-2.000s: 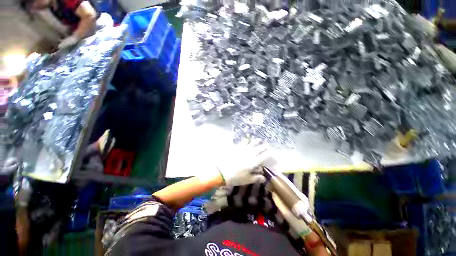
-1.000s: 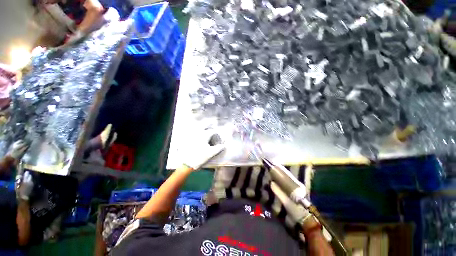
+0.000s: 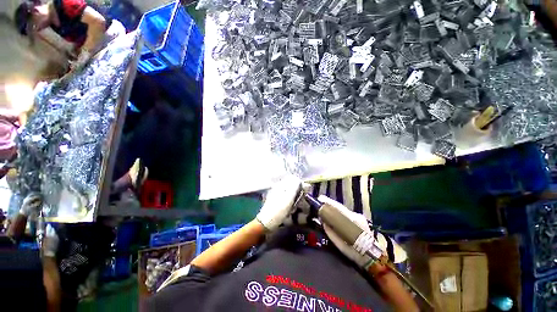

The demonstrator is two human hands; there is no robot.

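Observation:
My left hand, in a white glove, is at the near table edge with its fingers drawn together at the tool's tip; a small dark piece shows at the fingertips, too small to make out. My right hand, also gloved, is wrapped around the thick silver-tan air screwdriver. Its narrow dark tip points up and left to my left fingers. A loose pile of tiny silver screws or pins lies just beyond my hands. Behind it is a large heap of dark grey metal blocks.
The white table edge runs in front of me. A yellow-brown cylinder stands right of the heap. Blue crates stand at upper left. People work at the heaped left table. A carton is at lower right.
My left hand has moved right and down from the tabletop with a piece, to the tool's tip. The tool stays in my right hand. The view has shifted slightly.

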